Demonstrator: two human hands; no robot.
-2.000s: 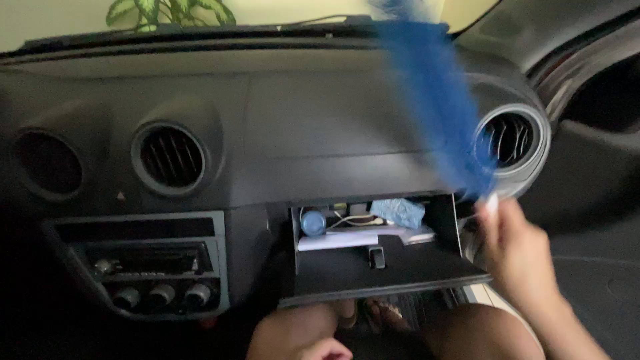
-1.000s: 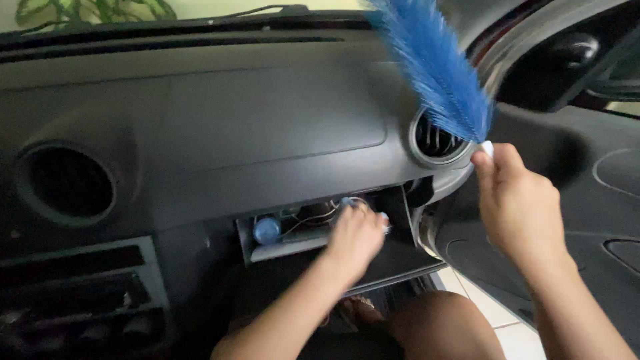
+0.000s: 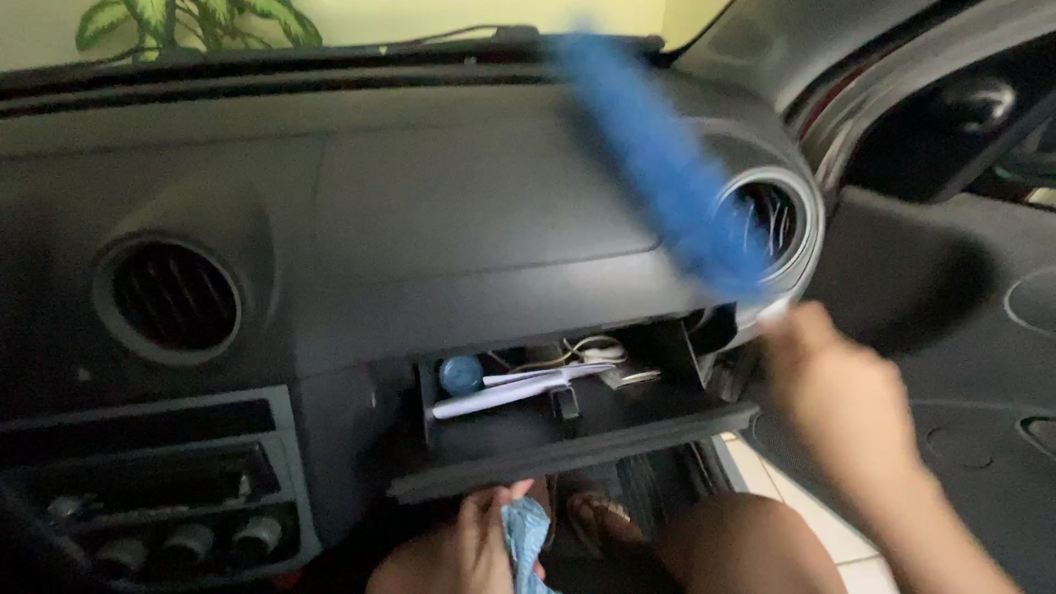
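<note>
My right hand (image 3: 841, 388), at the right before the open car door, grips the white handle of a blue feather-like duster (image 3: 652, 165). The duster is blurred and slants up to the left across the dashboard, overlapping the round right air vent (image 3: 767, 227). Below the lowered glove box lid (image 3: 577, 454), my left hand (image 3: 487, 536) holds a crumpled light-blue cloth (image 3: 526, 532) above my lap. Inside the glove box lie a round blue-capped item (image 3: 460, 375), white papers (image 3: 503, 393) and a pale cable (image 3: 569, 355).
The dashboard (image 3: 462, 190) runs across the view, with another round vent (image 3: 173, 299) at the left. Below that are the radio (image 3: 157, 487) and control knobs (image 3: 188, 544). The open door (image 3: 932, 305) stands at the right. My knees are under the lid.
My left hand has come out of the glove box and down below its lid, now with the blue cloth, which lay in the box two seconds ago. The duster stays in my right hand.
</note>
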